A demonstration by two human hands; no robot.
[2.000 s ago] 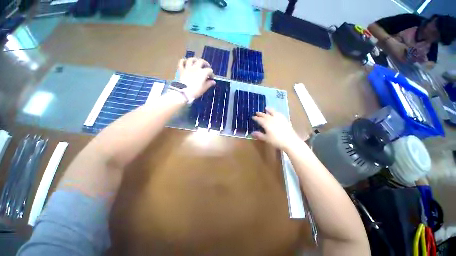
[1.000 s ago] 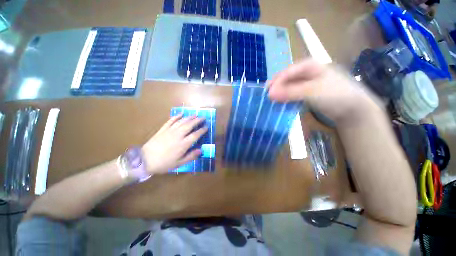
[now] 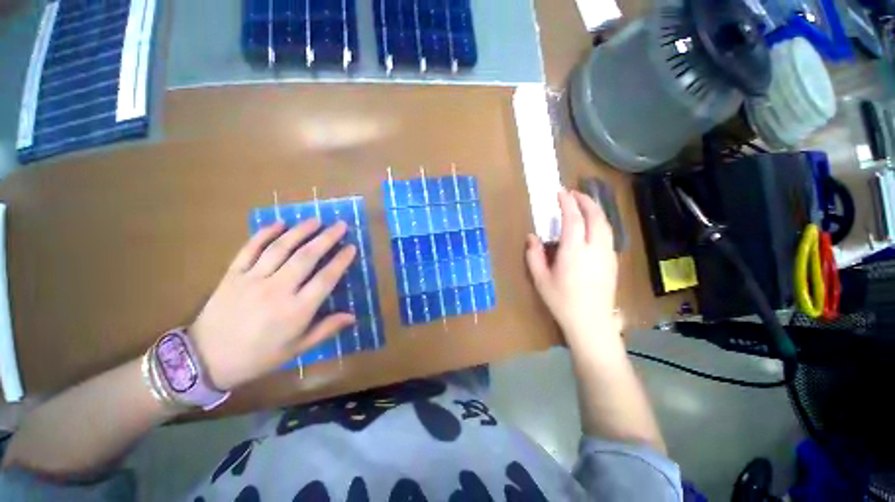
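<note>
Two blue solar cell strings with silver wire ends lie side by side on the brown tabletop. My left hand point(image 3: 280, 294) rests flat, fingers spread, on the left string point(image 3: 363, 284), covering much of it. The right string point(image 3: 441, 250) lies untouched beside it. My right hand point(image 3: 579, 260) is at the lower end of a white strip point(image 3: 538, 162), right of the strings, fingers bent downward. Its fingertips partly hide the strip's end, and I cannot tell whether they grip anything. A dark, blurred bundle point(image 3: 604, 211) lies just beyond the fingers.
Stored cells point(image 3: 299, 29) lie on the grey-green mat point(image 3: 206, 49). A finished panel point(image 3: 86, 74) with white strips is at upper left. The grey canister point(image 3: 638, 93), white tub point(image 3: 797, 93), black box point(image 3: 726, 235) with soldering iron point(image 3: 699, 216) and scissors point(image 3: 810, 270) stand at right.
The string my right hand carried now lies on the table beside the other. My right hand has let it go and moved to the white strip. My left hand stays on its string. The view has shifted.
</note>
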